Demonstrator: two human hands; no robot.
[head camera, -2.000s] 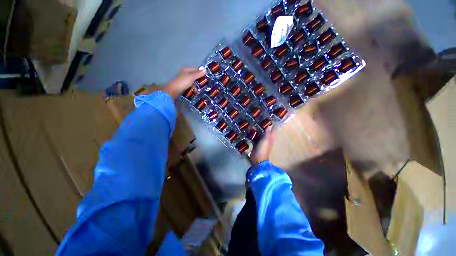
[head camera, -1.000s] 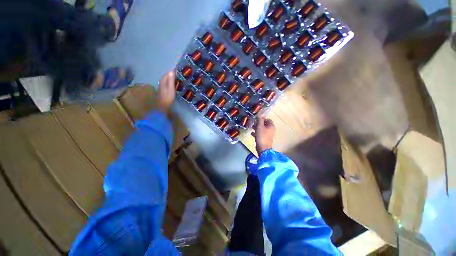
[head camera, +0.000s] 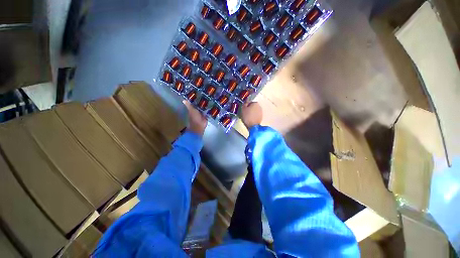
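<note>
A clear plastic tray (head camera: 208, 75) with rows of red-brown copper coils (head camera: 207, 66) lies at the upper middle, beside another filled tray (head camera: 270, 38) further up and right. A white paper slip (head camera: 233, 5) lies on the far tray at the picture's top edge. My left hand (head camera: 195, 118) is at the near tray's lower edge, fingers up against it. My right hand (head camera: 251, 113) is at the tray's near right corner, fingers partly hidden at the edge. Whether either hand grips the tray is hard to tell.
A wooden board (head camera: 287, 103) shows right of the trays. An open carton with folded flaps (head camera: 355, 169) stands at the lower right, dark inside. A row of brown cartons (head camera: 65, 151) fills the left. Grey-blue floor (head camera: 121, 45) shows at the upper left.
My left hand has moved from the tray's left corner to its lower edge. The trays sit further up and left in the picture. The person's legs and feet at upper left are gone.
</note>
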